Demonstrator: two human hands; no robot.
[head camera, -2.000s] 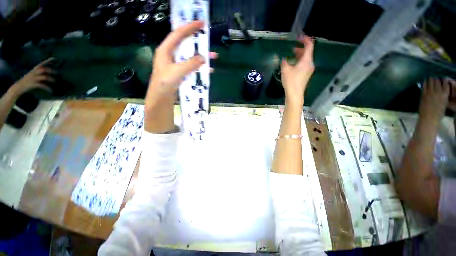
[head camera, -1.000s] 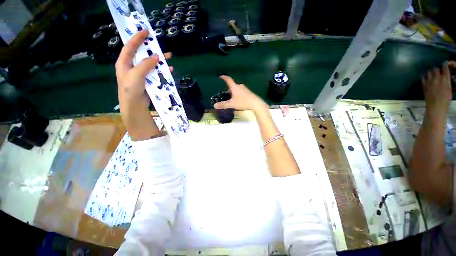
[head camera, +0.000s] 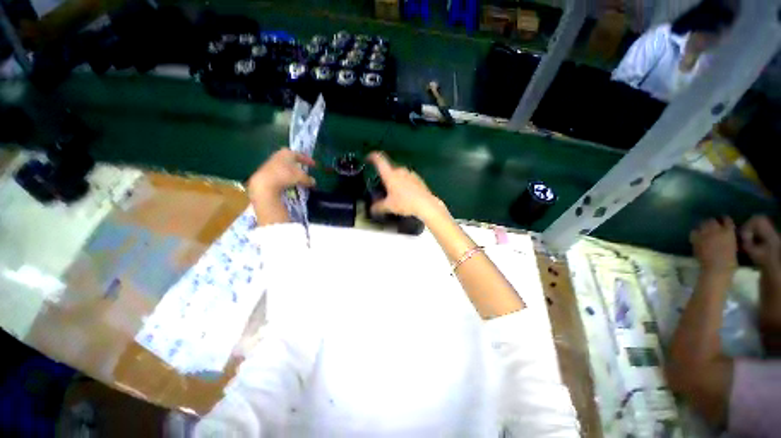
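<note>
My left hand (head camera: 278, 181) holds a sticker sheet (head camera: 306, 128), now seen nearly edge-on, at the near edge of the green belt. My right hand (head camera: 404, 192) is at a black cylindrical unit, partly hidden behind its fingers; whether it grips the unit cannot be told. Another black unit (head camera: 349, 169) stands between my hands with its round face up. A black unit (head camera: 331, 208) lies on its side beside my left hand, and a dark unit (head camera: 409, 224) is below my right hand. A spare sticker sheet (head camera: 205, 295) lies on the brown board.
A single black unit (head camera: 537, 200) stands on the green belt (head camera: 475, 158), left of the white post (head camera: 634, 162). A tray of units (head camera: 321, 64) is beyond the belt. Black units (head camera: 56, 175) are at far left. Another person's forearms (head camera: 715, 291) are at right; one person is beyond.
The sticker sheet has turned from face-on to nearly edge-on and lowered with my left hand. My right hand stays near the units in the middle. The view has shifted, showing more beyond the belt.
</note>
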